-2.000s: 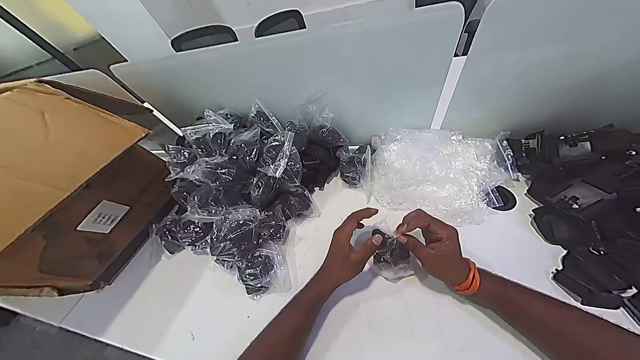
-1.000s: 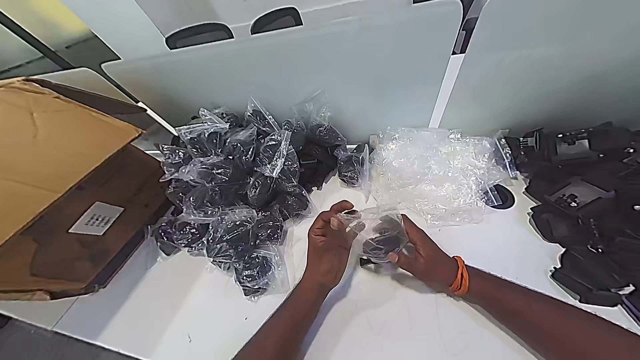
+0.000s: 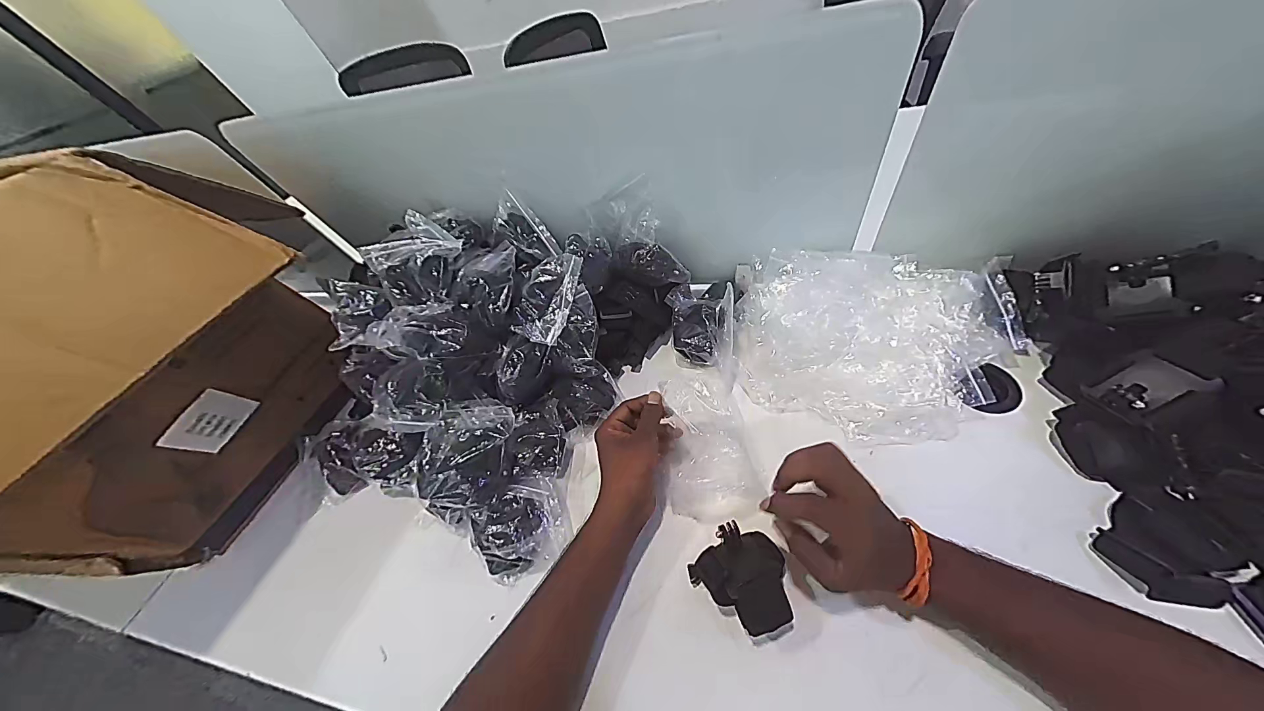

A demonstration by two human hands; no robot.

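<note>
My left hand [image 3: 632,449] pinches the upper left edge of a clear plastic bag [image 3: 709,464], which looks empty. At the bag's lower right corner is my right hand [image 3: 839,518], with an orange band on its wrist; its thumb and fingertip meet at the bag's edge. Just below the bag, a black plastic mount-like part [image 3: 746,583] lies loose on the white table, touched by neither hand. To the left is a heap of black parts in clear bags [image 3: 474,346]. Behind my hands lies a pile of clear plastic bags [image 3: 859,341].
An open cardboard box [image 3: 128,326] with a white label stands at the left. Unbagged black parts [image 3: 1175,395] are heaped at the right. A frosted partition [image 3: 632,148] runs along the back of the white table [image 3: 316,592], and a round black grommet [image 3: 992,388] sits beside the bag pile.
The black part, inside the bag between my hands a second ago, now lies outside it on the table. My hands have spread apart, with the bag stretched between them.
</note>
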